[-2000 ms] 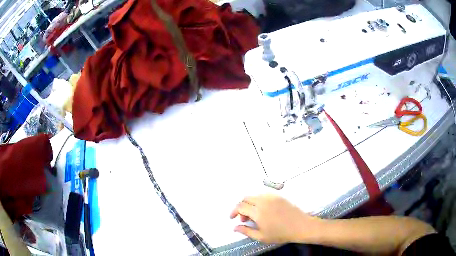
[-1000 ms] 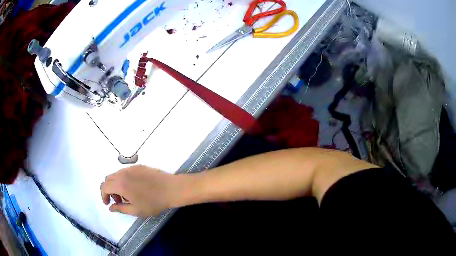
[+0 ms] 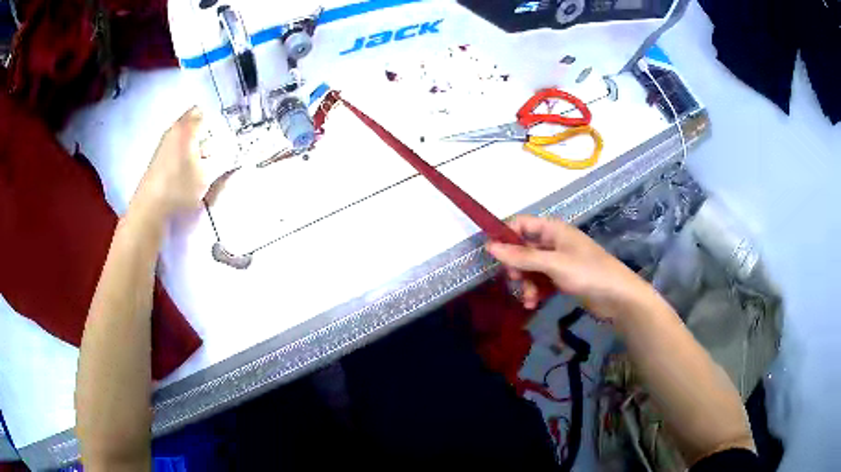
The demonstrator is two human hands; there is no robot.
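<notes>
A long dark red fabric strip [image 3: 420, 166] runs from beside the needle area of the white sewing machine [image 3: 369, 32] to the table's front edge. My right hand [image 3: 553, 263] pinches its lower end between thumb and fingers at that edge. My left hand [image 3: 178, 166] is raised just left of the needle area, its fingers blurred against the white machine; whether it holds anything cannot be told. A dark red cloth [image 3: 55, 221] lies on the left of the table, partly behind my left forearm. A grey-blue round knob [image 3: 296, 123] sits beside the presser area.
Scissors [image 3: 544, 132] with red and yellow-orange handles lie right of the strip. Small dark red scraps [image 3: 461, 74] lie behind them. The ruler-marked edge [image 3: 323, 332] crosses in front of me. Red pieces and a grey-green cloth [image 3: 692, 323] are below the edge.
My right hand has moved from the tabletop to the strip and taken hold of its end. My left hand has come into view by the machine. The red cloth now lies further forward on the left.
</notes>
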